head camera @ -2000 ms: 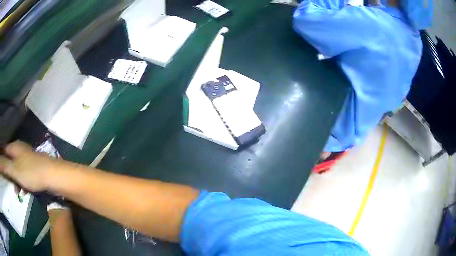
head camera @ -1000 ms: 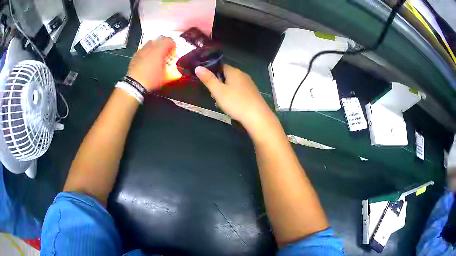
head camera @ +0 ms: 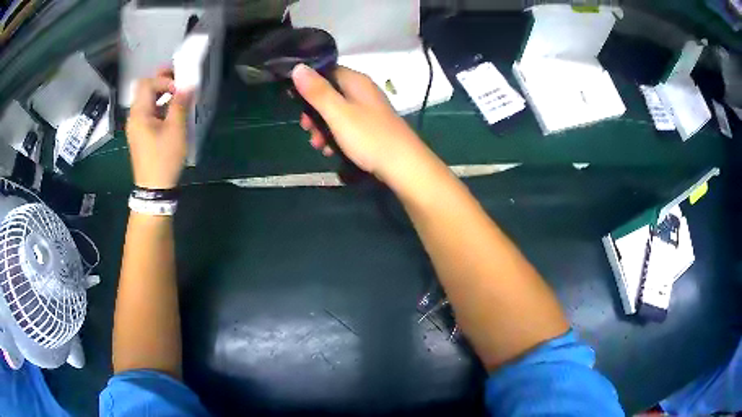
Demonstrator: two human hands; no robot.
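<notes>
My left hand (head camera: 159, 134) holds a device with a white label (head camera: 191, 61), blurred, in front of an open white box (head camera: 145, 41) at the upper left. My right hand (head camera: 350, 114) is closed around the grip of the black barcode scanner (head camera: 285, 55). The scanner's head points left, and no red light shows. Another open white box (head camera: 399, 77) stands behind the scanner and my right hand, partly hidden. A device with a white label (head camera: 491, 92) lies to the right of that box.
More open boxes (head camera: 569, 89) and labelled devices (head camera: 77, 138) stand along the green line. A white fan (head camera: 42, 273) is at left. A box with a device on top (head camera: 651, 261) lies at right. Metal slivers (head camera: 437, 313) lie near my right forearm. A black cable (head camera: 429, 77) hangs behind.
Both hands have moved apart, my left hand to the left with the device. The scanner's red glow is gone. The view has shifted, and the box with a device on top shows higher.
</notes>
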